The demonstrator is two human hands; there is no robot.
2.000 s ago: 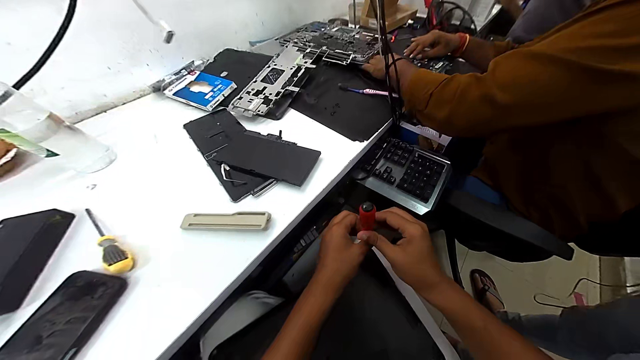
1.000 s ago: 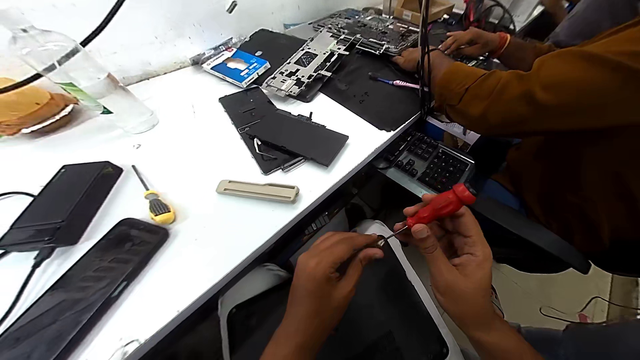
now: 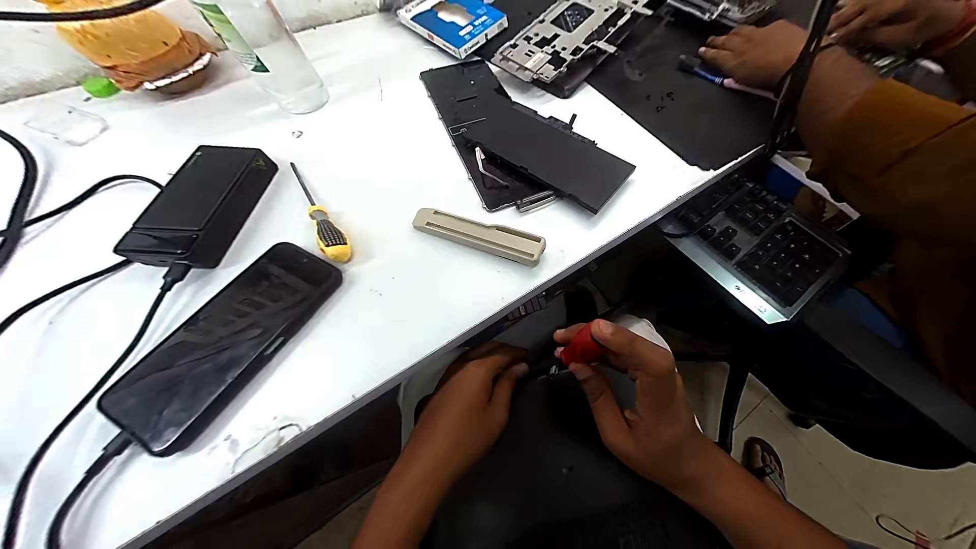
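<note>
My right hand point(image 3: 637, 389) grips a red-handled screwdriver point(image 3: 583, 347), its handle pointing up toward the palm and its tip low near a dark device point(image 3: 534, 457) below the table edge. My left hand point(image 3: 480, 385) rests at that device's far edge, fingers bent; whether it holds something small is hidden. On the white table point(image 3: 381, 305) lie a beige plastic strip point(image 3: 480, 236), a yellow-and-black screwdriver point(image 3: 328, 229), a black smartphone point(image 3: 221, 347) with a cable, a black power bank point(image 3: 200, 206) and flat black laptop batteries point(image 3: 549, 156), one across another.
A co-worker's hands point(image 3: 762, 57) are at the upper right over a black mat point(image 3: 671, 107). Near it lie a metal laptop frame point(image 3: 568, 34) and a blue-and-white box point(image 3: 454, 23). A keyboard point(image 3: 778, 252) sits below the table edge. A plastic bottle point(image 3: 282, 69) stands upper left.
The red screwdriver, held out sideways between both hands a second ago, now has its tip down at the dark device. Both hands have come down with it. The view has shifted left.
</note>
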